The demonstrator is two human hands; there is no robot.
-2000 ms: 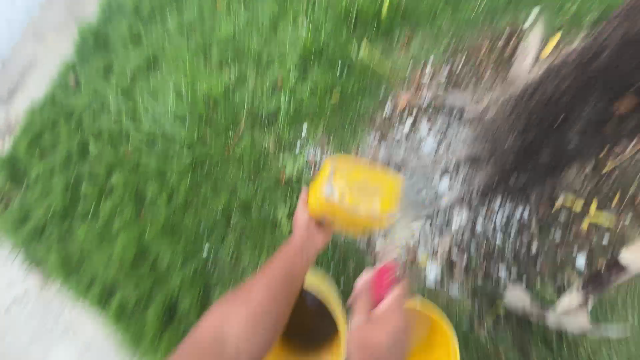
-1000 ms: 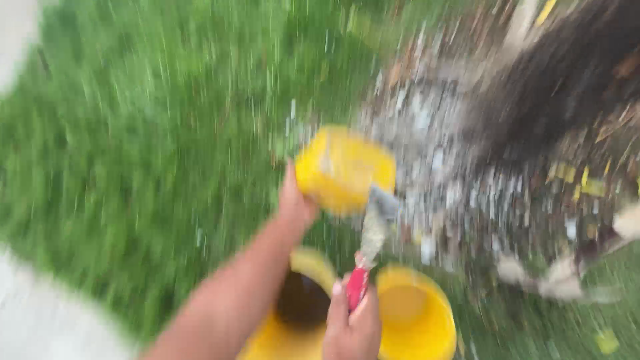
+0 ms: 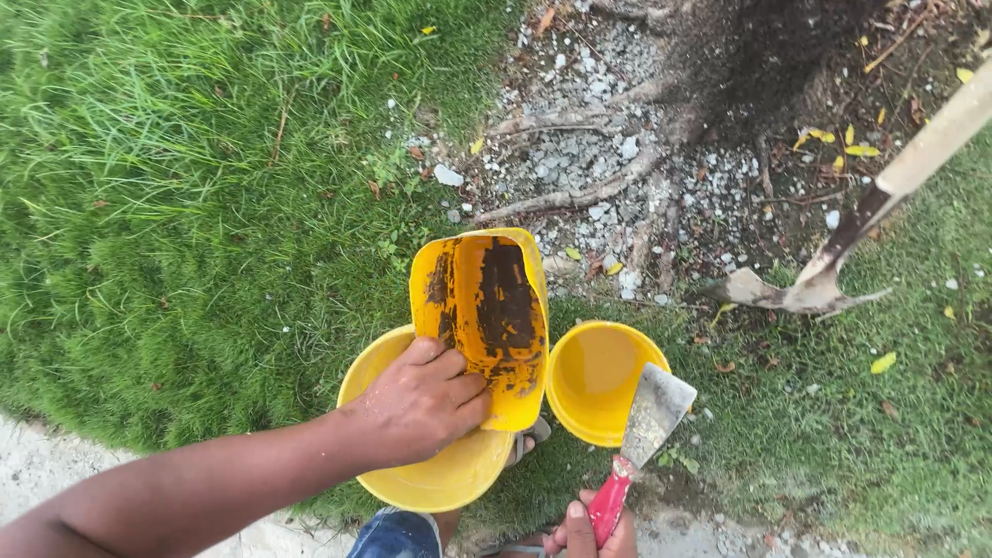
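Observation:
My left hand (image 3: 426, 403) grips the edge of a cut yellow plastic container (image 3: 484, 325), whose open inside faces up and is smeared with dark brown material. It is held above a larger yellow bucket (image 3: 434, 477), hiding much of it. My right hand (image 3: 593, 531), at the bottom edge, holds a putty knife (image 3: 647, 418) by its red handle. The knife's metal blade overlaps the rim of a smaller yellow bucket (image 3: 608, 384), which holds a cloudy liquid.
A tree trunk (image 3: 759, 70) with exposed roots (image 3: 573, 198) and gravel lies ahead. At the right, a shovel-like tool (image 3: 829, 271) with a pale shaft reaches the ground. Grass (image 3: 194, 232) spreads left, with a concrete edge (image 3: 54, 457) at lower left. My sandalled feet are partly visible below.
The yellow container has been turned, from its outside showing to its smeared inside showing, and now hangs over the larger bucket. The putty knife has moved away from the container, toward the smaller bucket.

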